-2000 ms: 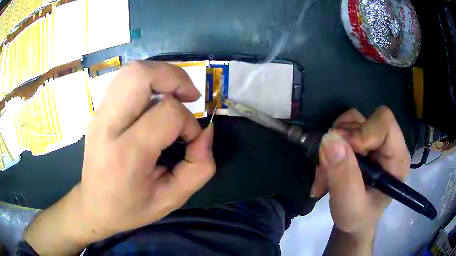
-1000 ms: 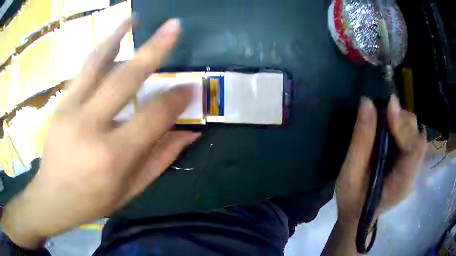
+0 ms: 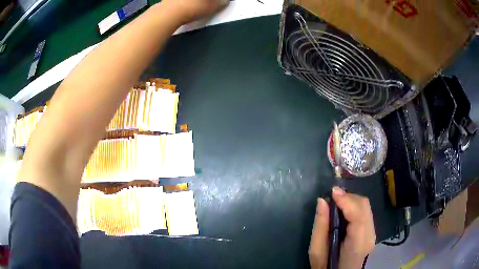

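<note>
My right hand (image 3: 344, 228) holds the black handle of the soldering iron (image 3: 335, 220) upright in the picture. Its metal barrel lies against the left rim of the round red-and-white tin (image 3: 362, 144) filled with silvery crumpled material. My left arm reaches across the upper left. My left hand (image 3: 197, 7) is at the top edge, blurred and partly cut off, over a white strip; its fingers and anything in them cannot be made out. Stacked display modules (image 3: 139, 157) stand in three rows at the left, partly behind my left forearm.
A fan with a round wire grille (image 3: 339, 68) and a brown cardboard box (image 3: 409, 31) stand at the upper right. A black soldering station (image 3: 402, 173) is at the right. Units (image 3: 122, 16) lie on the green strip (image 3: 68, 31) at the upper left. A thin wire (image 3: 210, 239) lies on the mat.
The view has shifted forward. My left hand has moved far up and away; the phone unit no longer shows on the mat. The iron is still at the tin, now along its left rim.
</note>
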